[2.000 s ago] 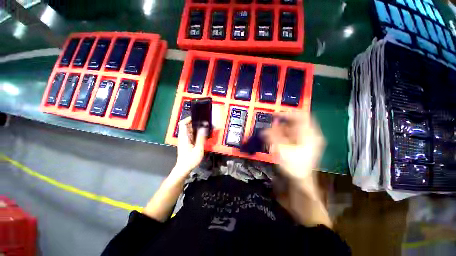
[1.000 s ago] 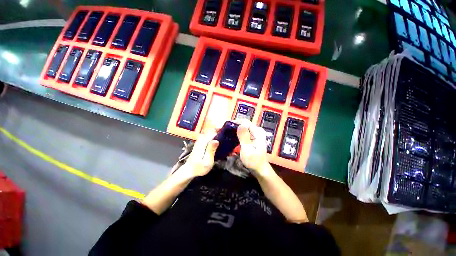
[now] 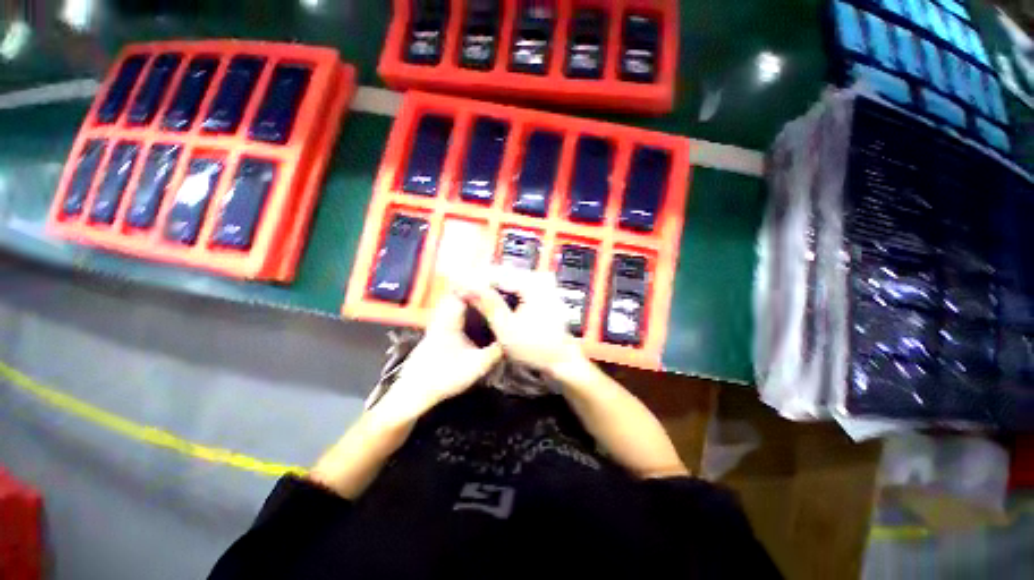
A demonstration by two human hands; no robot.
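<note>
My left hand [image 3: 445,354] and my right hand [image 3: 531,329] meet at the near edge of the main red foam tray [image 3: 365,297]. Both are closed around a dark phone unit [image 3: 481,326], mostly hidden by the fingers. The tray's far row holds several plain dark phones [image 3: 537,172]. In its near row, a closed phone [image 3: 397,258] lies at the left, the second slot is empty and bright, and open units with pale labels [image 3: 626,297] lie to the right.
Another foam tray with closed phones [image 3: 286,247] lies at left. A foam tray with open units [image 3: 533,88] lies beyond. At right stands a stack of black blister trays [image 3: 907,272] with whitish edges, and a light-blue-filled tray [image 3: 918,57] behind. An open carton [image 3: 794,482] is below.
Two seconds ago my hands were apart, the left with a phone, the right blurred with a dark piece. They came together on the phone and now cover more of it. The view has shifted.
</note>
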